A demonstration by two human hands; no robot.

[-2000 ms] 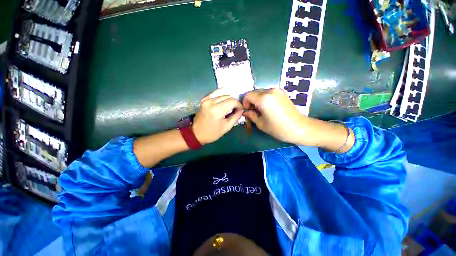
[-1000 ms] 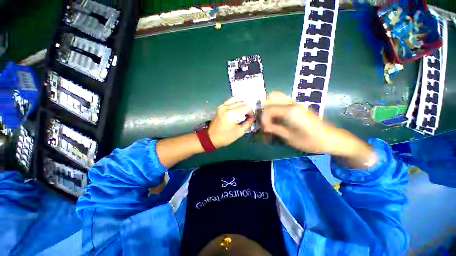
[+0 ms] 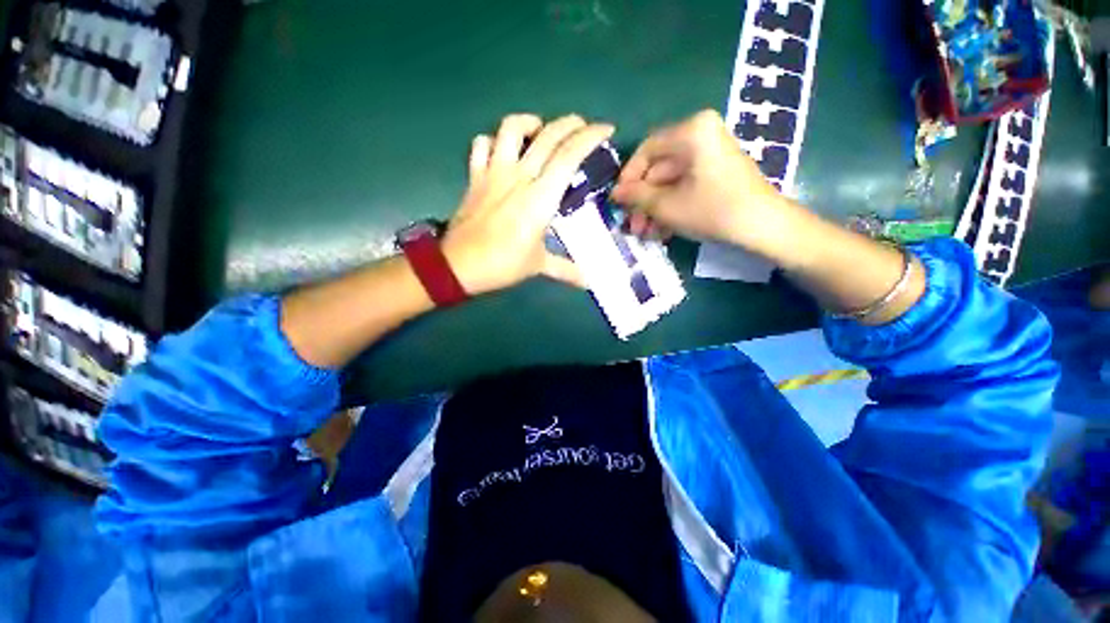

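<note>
The phone mid-frame is tilted, its pale lower end towards me, with a dark slot and a small dark square along its right side. My left hand holds it around the upper end, with fingers over the top and part of the dark board area. A black piece lies at that end, partly under my fingers. My right hand is at the frame's upper right edge with thumb and fingers pinched together. I cannot tell whether something small is between them.
A white backing sheet with black notched stickers lies right of the frame, its emptied end under my right wrist. A long black tray of frames is at the left. A red-rimmed scrap box, more sticker strips and a green card are at the right.
The frame has turned, its lower end now swung to the right. My left hand has moved from its lower end to its upper end. My right hand has moved up beside the upper edge.
</note>
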